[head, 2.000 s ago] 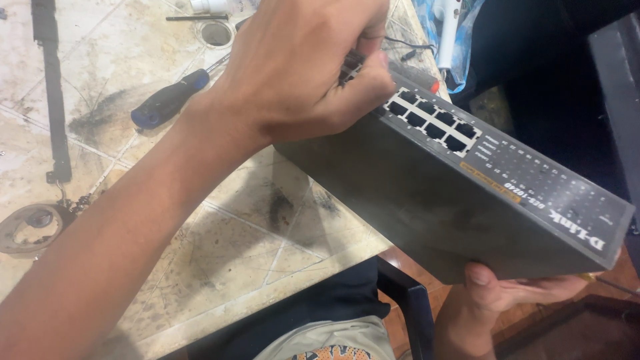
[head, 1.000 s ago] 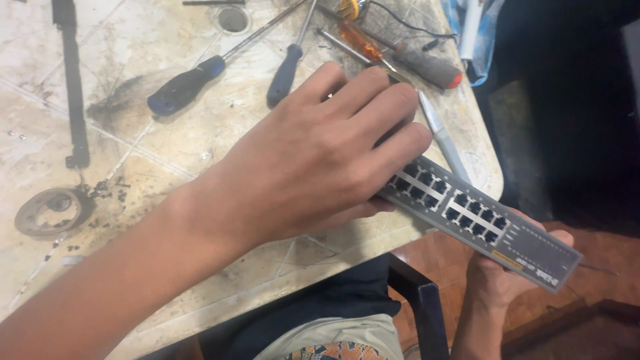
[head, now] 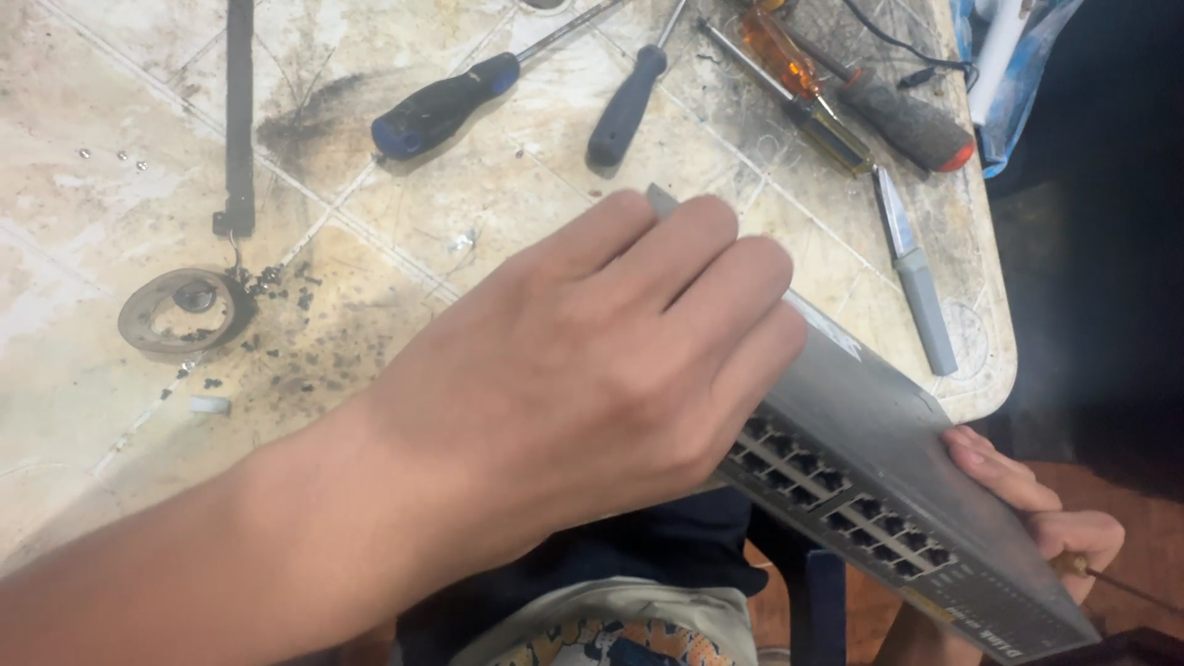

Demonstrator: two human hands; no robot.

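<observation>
A grey metal D-Link network switch is tilted over the table's near right edge, its row of ports facing down toward my lap. My left hand grips its far left end, with the fingers curled over the top; the thumb is hidden. At the near right end my right hand holds the casing. A thin-shafted tool with a yellowish part sticks out between the right hand's fingers; most of it is hidden.
Several screwdrivers, among them a blue-black one, a dark blue one and a red-tipped one, lie on the stained table. A grey-handled knife, a round dish, small screws and a dark metal strip lie there too.
The switch has turned in my hands: its broad casing face now shows beside the ports, where a second ago mainly the port side showed. Both hands remain on it.
</observation>
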